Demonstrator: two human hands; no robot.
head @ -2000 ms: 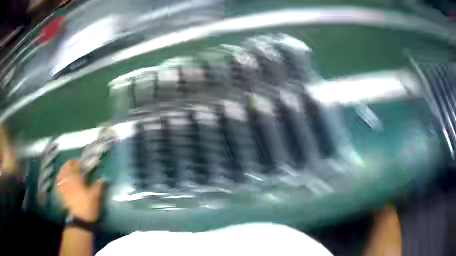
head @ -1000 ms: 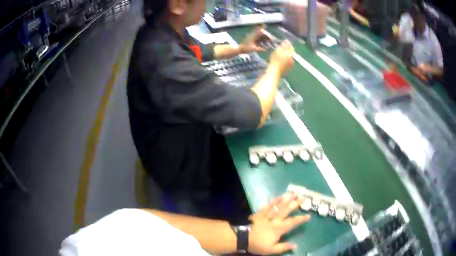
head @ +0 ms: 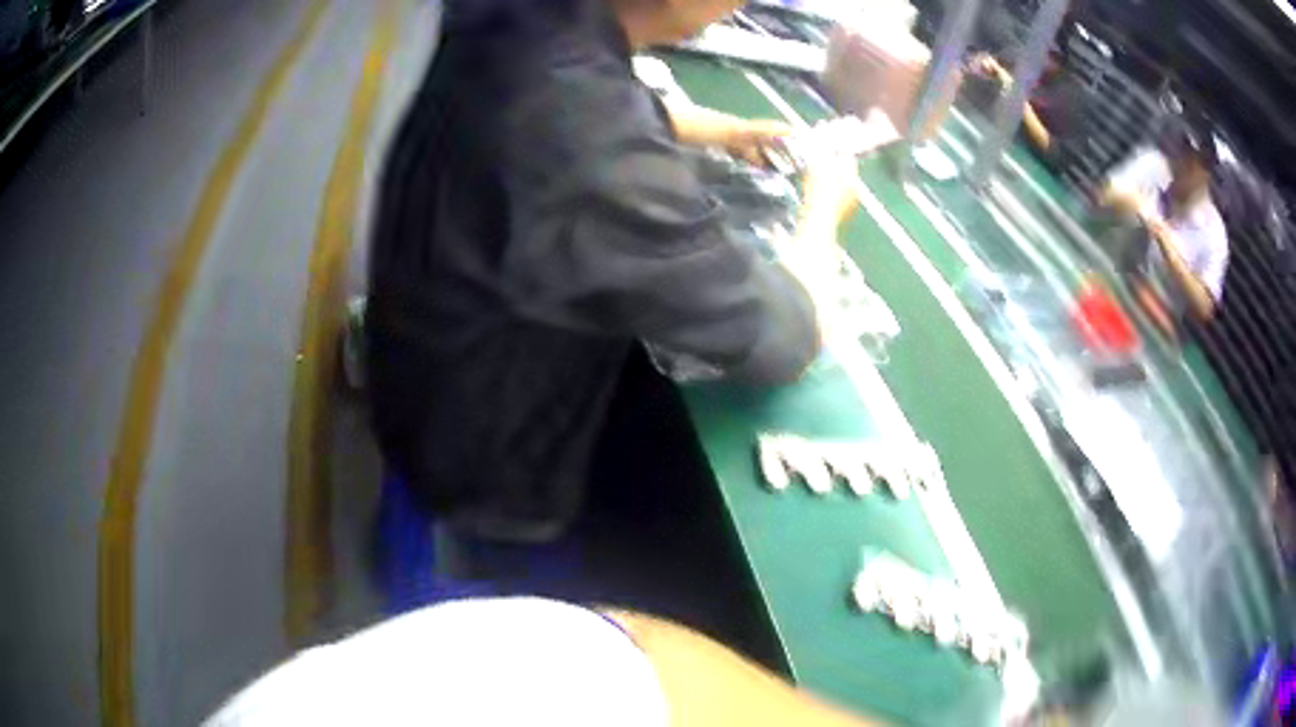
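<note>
Two grey metal holder strips with scalloped edges and round nests lie on the green bench. One holder strip [head: 849,466] is nearer the other worker. The second holder strip [head: 938,614] lies closer to me, at the lower right. A blurred clear tray [head: 1137,703] shows in part at the bottom right edge. My left forearm enters at the bottom centre, below the strips, but my left hand is cut off by the lower edge. My right hand is not in the picture.
A person in a dark jacket [head: 569,270] works at the bench just beyond the strips, hands over clear trays. A red bin [head: 1103,321] and a white sheet [head: 1130,462] lie on the far side. More people sit across. A floor aisle with yellow lines is at left.
The view has swung, so the bench sits further right. My left hand was spread beside the nearer holder strip and has now dropped out of the picture. The other person's hands have moved slightly.
</note>
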